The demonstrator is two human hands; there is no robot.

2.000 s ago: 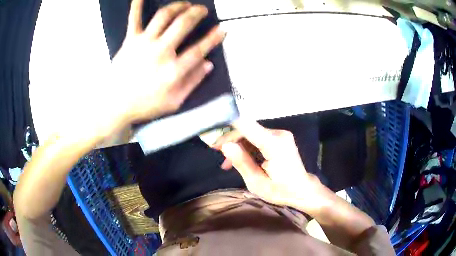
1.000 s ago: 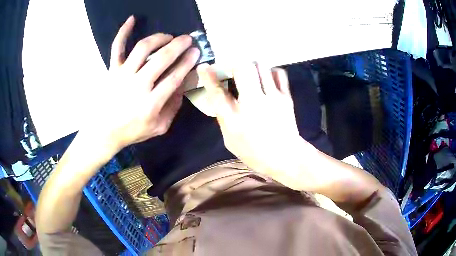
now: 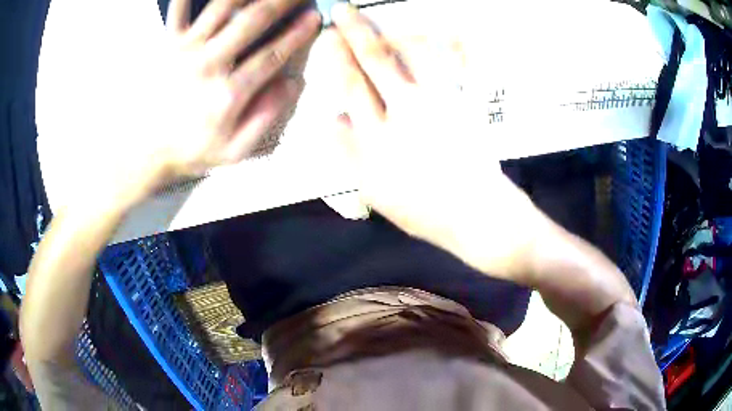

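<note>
A dark garment panel [image 3: 277, 30] lies on the white table [image 3: 562, 68] at the top edge, mostly under my left hand. Its end shows a small light strip [image 3: 327, 11]. My left hand [image 3: 241, 72] lies over the panel with fingers spread, blurred and partly cut off by the top edge. My right hand [image 3: 401, 104] reaches up over the table, its fingertips at the light strip; glare washes it out, and I cannot tell whether it grips the strip. The needle area is not in view.
Dark cloth [image 3: 321, 249] covers my lap below the table edge. Blue perforated crates stand at the lower left [image 3: 152, 309] and right [image 3: 648, 193]. A wooden board [image 3: 210, 313] shows inside the left one. A pale blue cloth [image 3: 684, 88] hangs at the right table edge.
Both hands have moved up and forward, taking the panel end with its light strip away from the table's front edge. More of the bare table front now shows.
</note>
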